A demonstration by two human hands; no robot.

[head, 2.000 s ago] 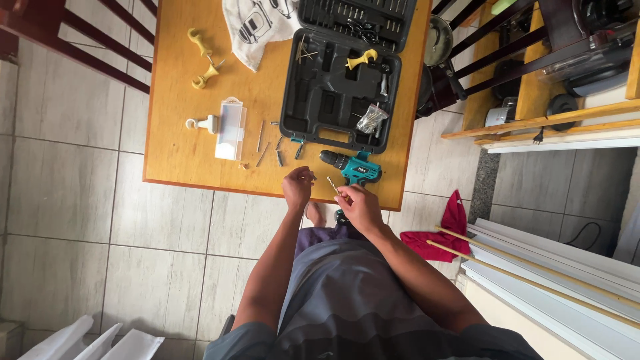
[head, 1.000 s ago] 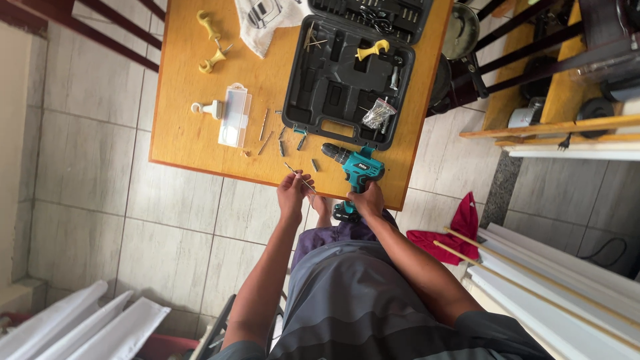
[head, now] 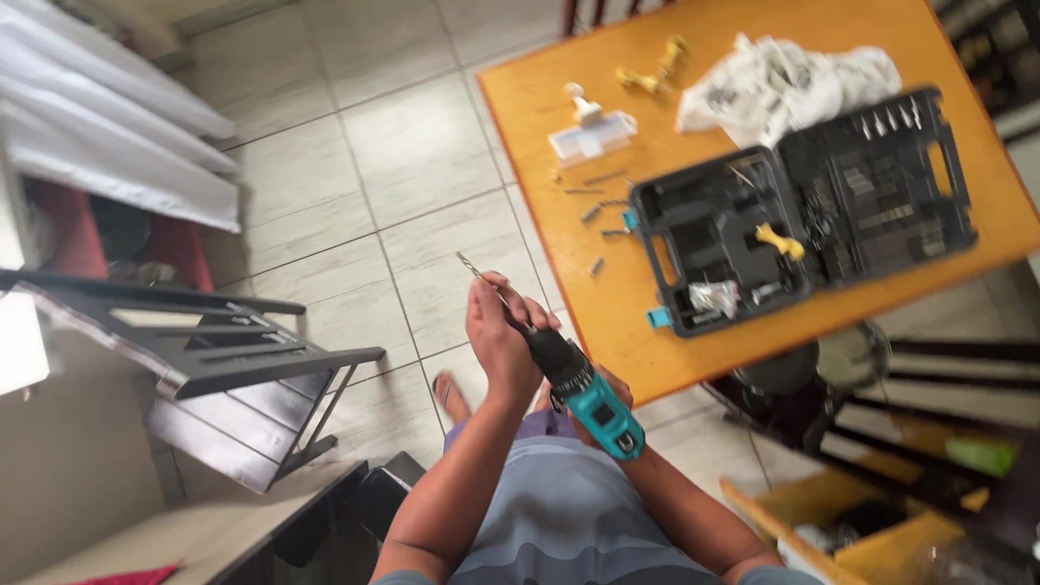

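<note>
My left hand (head: 505, 325) has its fingers closed around a drill bit (head: 467, 264), whose fluted tip sticks out past the fingertips. The bit's other end meets the black chuck (head: 543, 345) of a teal cordless drill (head: 601, 406); whether it sits inside the jaws is hard to tell. My right hand (head: 615, 386) holds the drill from beneath, mostly hidden by its body. Both hands are off the table's near edge. On the wooden table (head: 601, 317) lie several loose bits (head: 591, 213) beside an open black tool case (head: 699, 321).
A clear plastic box (head: 593, 140), yellow plastic pieces (head: 642, 80) and a white cloth or bag (head: 788, 89) lie farther back on the table. A dark folding chair (head: 244, 390) stands at left. Dark chair slats (head: 942, 406) are at right, near an orange-yellow wooden shelf (head: 780, 520).
My right hand has lifted the drill off the table edge. My left hand has brought the bit to the chuck. The view has swung strongly to the left.
</note>
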